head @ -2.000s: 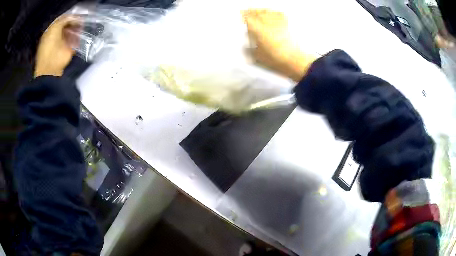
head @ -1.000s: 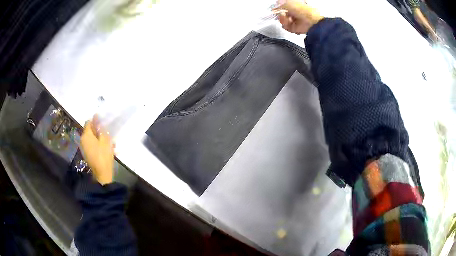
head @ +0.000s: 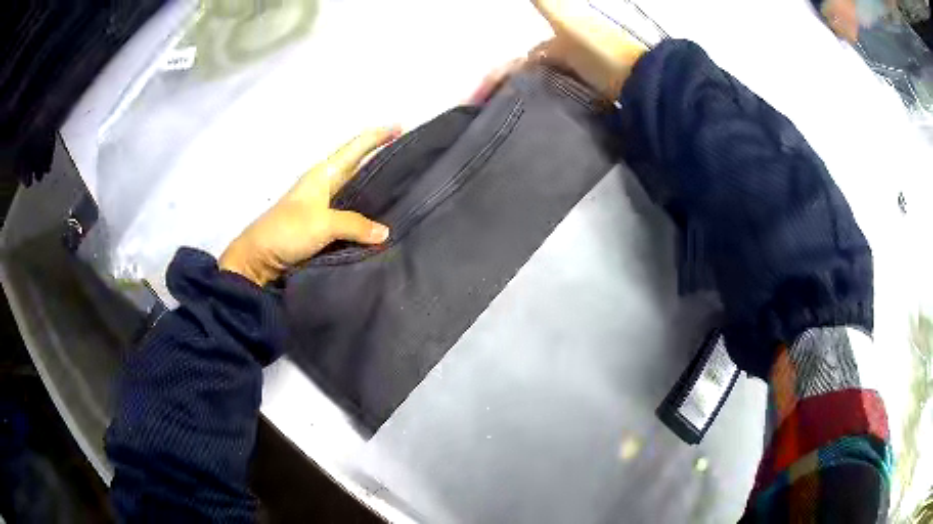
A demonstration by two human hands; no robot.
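A folded dark garment (head: 460,246) lies on the white table, its curved, seamed edge facing away from me. My left hand (head: 312,220) grips that edge at its left end, thumb on top and fingers behind. My right hand (head: 578,51) is at the far right corner of the garment, its fingers partly hidden by the cloth. A pale backing sheet (head: 532,338) lies over the near part of the garment. A white hang tag with a black border (head: 706,394) lies at the sheet's right, beside my right sleeve.
A clear polybag with yellow-green print (head: 256,36) lies at the far left of the table. More printed clear film (head: 916,409) lies at the right edge. A grey bin (head: 61,307) stands beside the table at the left. Dark cloth is at the top left.
My left hand has moved from the table's left edge onto the garment and taken hold of its edge. My right hand has come down to the garment's far corner. The hang tag shows more fully.
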